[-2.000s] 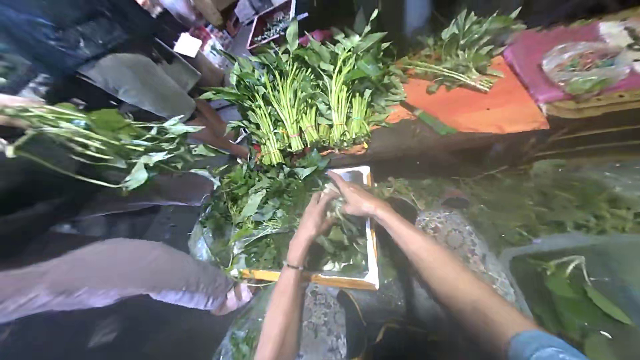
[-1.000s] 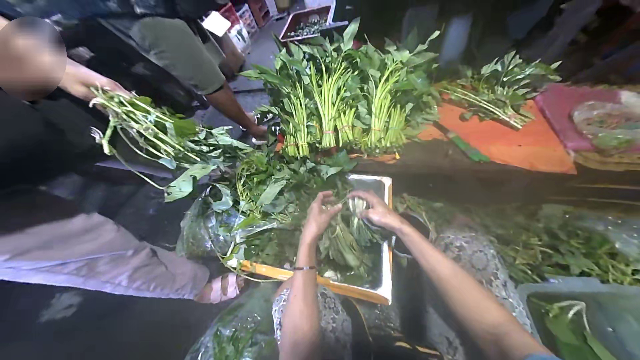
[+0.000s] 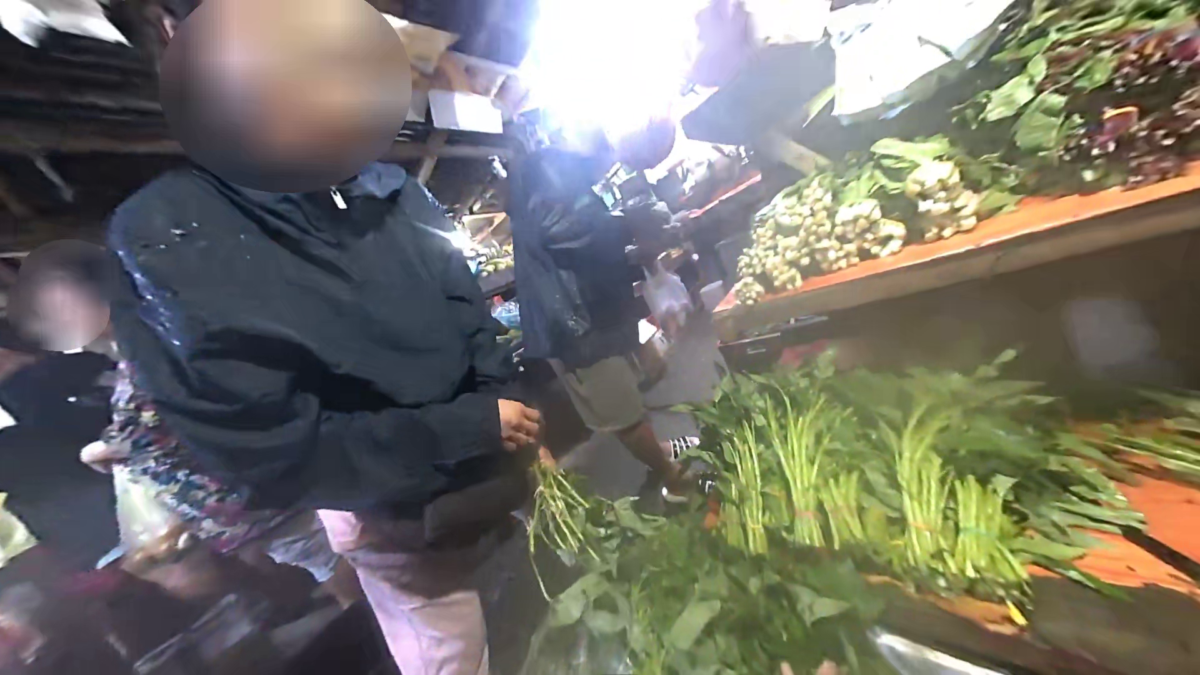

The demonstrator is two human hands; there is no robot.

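Only a sliver of fingertips (image 3: pixel 814 667) shows at the bottom edge, beside loose leafy greens (image 3: pixel 712 600); which of my hands it belongs to, and what it holds, cannot be told. Just right of it is the pale rim of a tray (image 3: pixel 923 653), mostly cut off. Tied bunches of long-stemmed leafy greens (image 3: pixel 923 497) stand upright behind the loose leaves. Left of them, a person in a dark jacket (image 3: pixel 328 337) has a hand (image 3: pixel 518 424) at a loose bundle of greens (image 3: pixel 561 511) whose stems hang down.
An orange-covered surface (image 3: pixel 1167 525) lies at the right. Above it, a raised shelf (image 3: pixel 984 246) carries clusters of small pale round vegetables (image 3: pixel 816 230) and more greens. Another person in dark clothes (image 3: pixel 572 253) stands farther back, near a bright light. More people are at the far left.
The view has swung up sharply, so my hands and forearms, seen over the tray before, are almost wholly out of frame. The person at the left now appears upright, with the loose bundle hanging lower.
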